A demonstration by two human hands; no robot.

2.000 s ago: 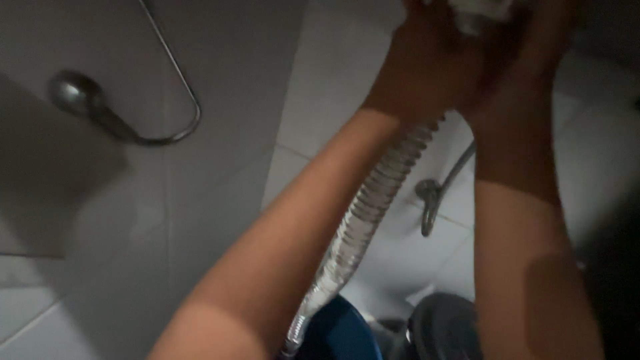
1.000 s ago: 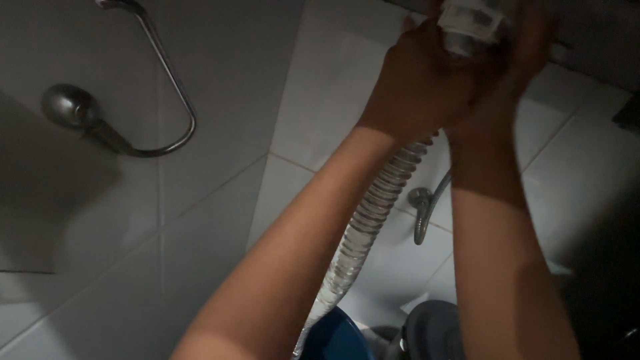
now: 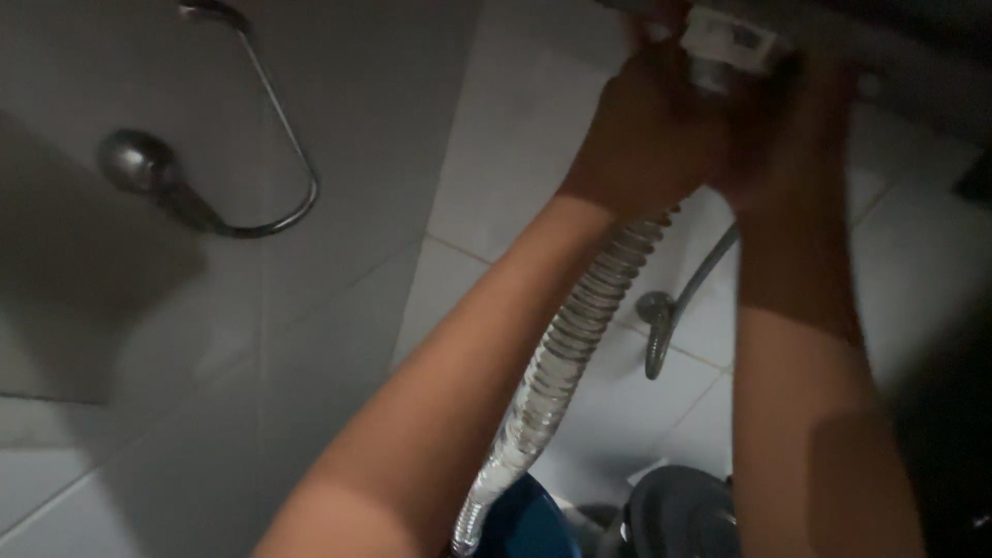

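Both hands are raised at the upper right, close together around a white plastic fitting [image 3: 728,43] under a dark edge. My left hand [image 3: 655,132] is left of and below the fitting, its fingers partly hidden in shadow. My right hand [image 3: 783,132] is on the other side, its palm near my left hand; its fingers are dark and blurred. A clear ribbed flexible hose [image 3: 577,325] runs down from behind my left hand and wrist, past the forearm, to a blue bucket [image 3: 531,523]. What each hand grips cannot be made out.
A hand shower [image 3: 136,161] with a curved metal hose hangs on the grey tiled wall at left. Behind my arms, a thin grey hose [image 3: 701,271] meets a round wall fitting [image 3: 656,308]. A dark rounded container [image 3: 682,511] stands beside the bucket. A dark ledge [image 3: 914,70] crosses the top right.
Two seconds ago the white fitting was mostly cut off by the top edge; more of it shows now. Both hands stay raised around it. The view has shifted slightly.
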